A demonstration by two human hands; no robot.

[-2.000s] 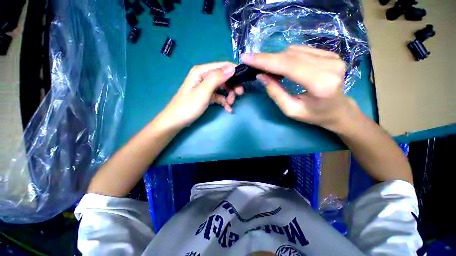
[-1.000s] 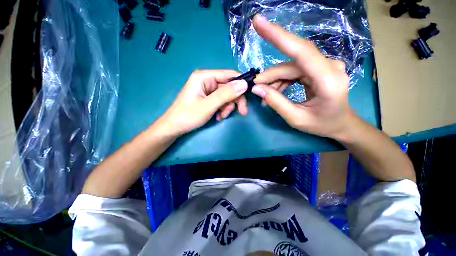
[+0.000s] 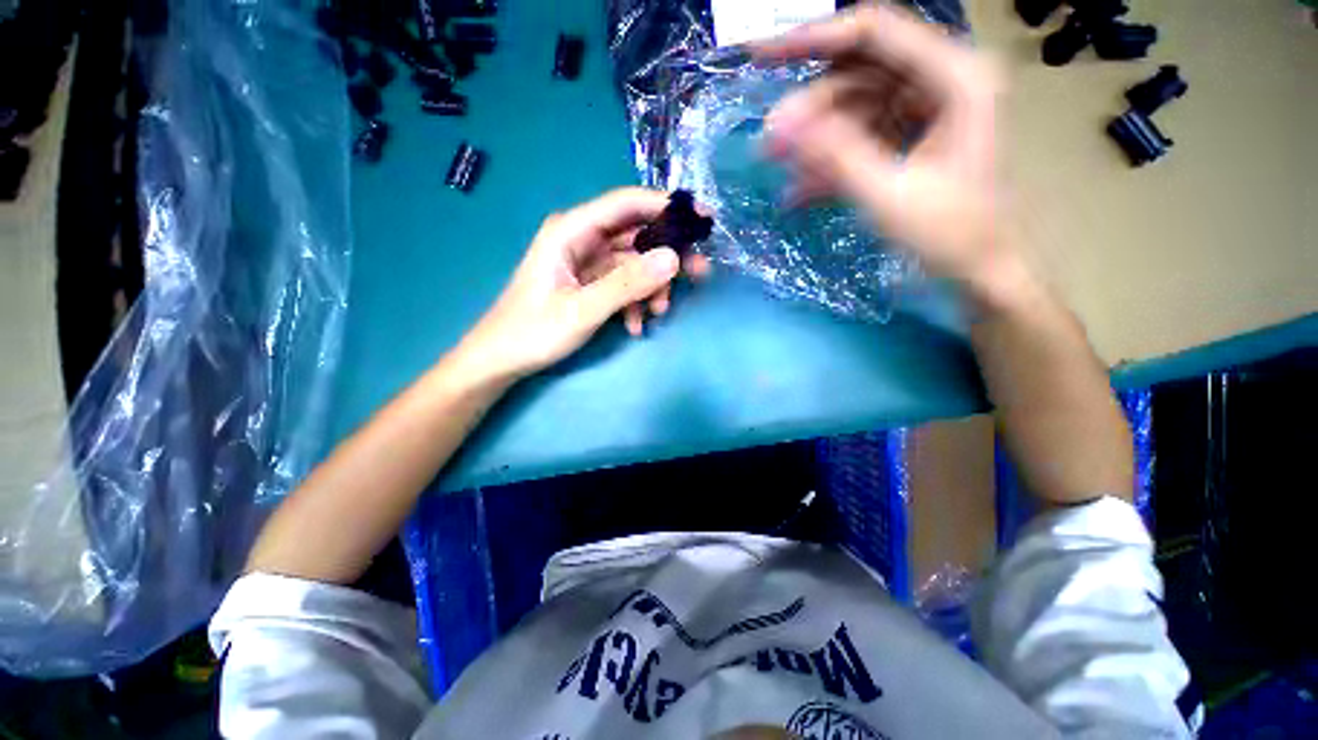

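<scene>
My left hand (image 3: 586, 275) holds a small black part (image 3: 674, 226) between thumb and fingers, above the teal bench top (image 3: 694, 376). My right hand (image 3: 882, 138) is blurred, raised above the clear plastic bag (image 3: 737, 217) to the right of the part. Its fingers are bent; whether something tiny is pinched in them cannot be told. The bag shows dark contents and a white label at its top. Loose black cylindrical parts (image 3: 466, 166) lie at the upper left of the bench top.
At the left, wide clear film (image 3: 203, 318) hangs around a container with black pieces. On the right, a cardboard sheet (image 3: 1200, 246) holds several black pieces (image 3: 1139, 138). Blue crates (image 3: 870, 499) stand under the bench edge.
My right hand has left the black part and moved up and right over the bag. My left hand still holds the part. The bag's white label now shows.
</scene>
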